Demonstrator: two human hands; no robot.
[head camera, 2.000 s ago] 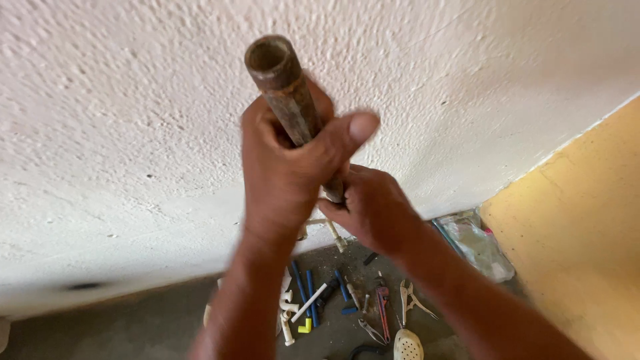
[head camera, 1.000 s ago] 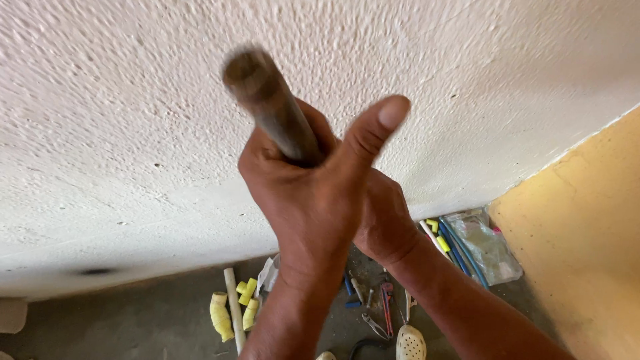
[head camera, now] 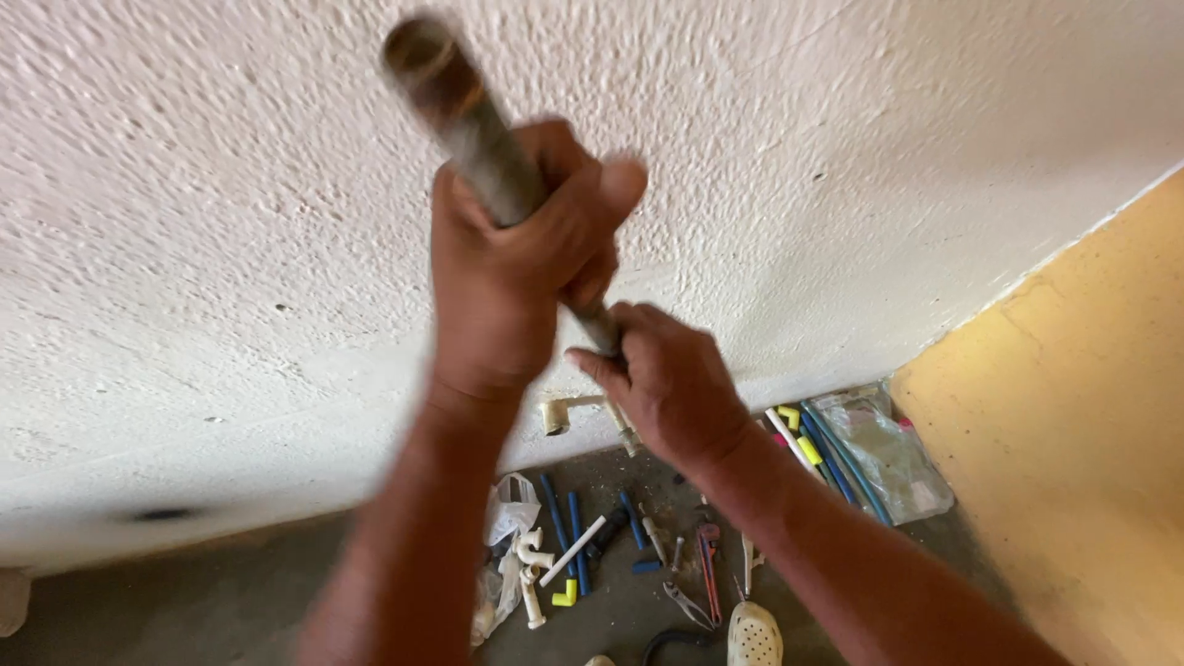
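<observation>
A long metal pipe (head camera: pixel 495 166), worn and brownish, slants before the white textured wall (head camera: pixel 814 231), its open upper end toward the upper left. Around its upper part my left hand (head camera: pixel 518 240) is closed, thumb lying across the far side. Lower down, my right hand (head camera: pixel 661 379) grips the same pipe near the wall's foot. Below and behind the hands, cream pipe fittings (head camera: pixel 555 417) stick out near the base of the wall. The pipe's lower end is hidden by my right hand.
On the dark floor lie blue pipes (head camera: pixel 577 546), a white pipe (head camera: pixel 573 551), a yellow elbow (head camera: pixel 565 593), a red pipe wrench (head camera: pixel 709 573), slip-joint pliers (head camera: pixel 686 606) and white trap fittings (head camera: pixel 530 583). A clear plastic bag (head camera: pixel 879 453) rests by the yellow wall (head camera: pixel 1073 416). A perforated clog (head camera: pixel 754 635) shows below.
My hands, close together one second ago, are now farther apart along the pipe. The cream fittings by the wall, hidden then, show again.
</observation>
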